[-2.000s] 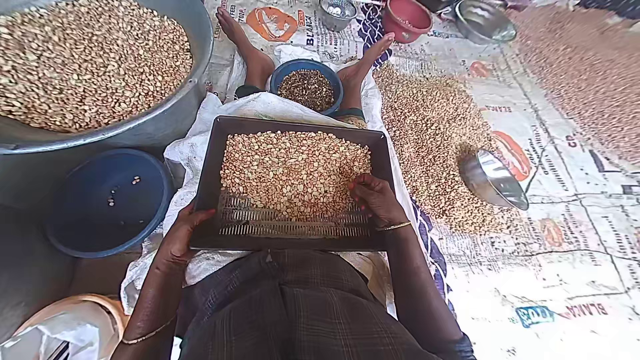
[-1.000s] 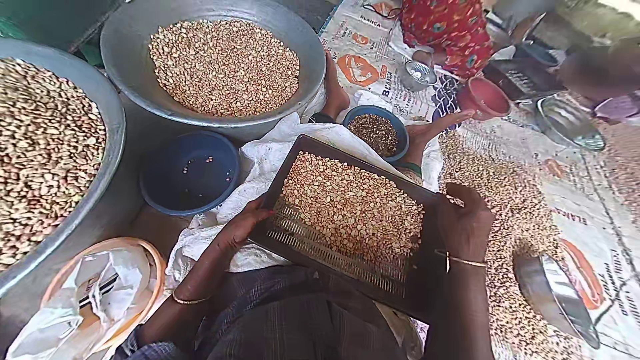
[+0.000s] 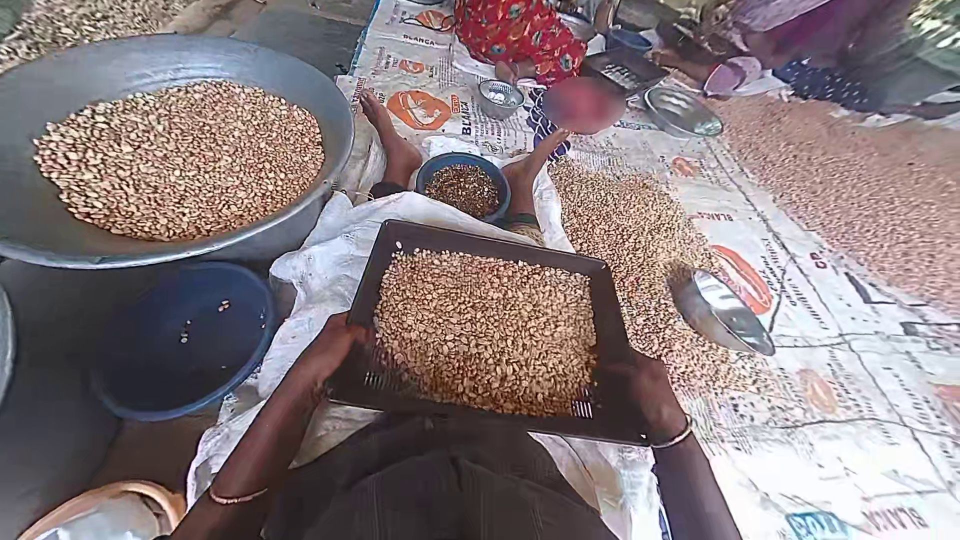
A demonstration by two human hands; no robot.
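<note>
My left hand (image 3: 337,352) grips the left edge of a dark slotted tray (image 3: 499,240), and my right hand (image 3: 649,394) grips its right edge. Over my lap, the tray carries a broad layer of pale brown nuts or beans (image 3: 487,330), some blurred, with slots showing along its near edge. Just beyond it, a blue bowl (image 3: 463,160) of darker bits sits between my feet. White sacking (image 3: 322,259) lies under the tray and across my legs. Right of the tray, a steel bowl (image 3: 724,311) lies tilted on a spread heap of kernels (image 3: 637,225).
At the left stands a wide metal basin (image 3: 315,97) of kernels, with a dark blue tub (image 3: 259,352) below it and an orange-rimmed container (image 3: 161,495) nearer. Another person in red patterned cloth (image 3: 517,37) sits ahead, near a red bowl (image 3: 583,105) and a small metal bowl (image 3: 501,99).
Since two seconds ago, my right hand has moved from the kernels to the tray's right edge. The kernels now cover more of the slotted near part. One second ago the tray was slanted; the view has swung too.
</note>
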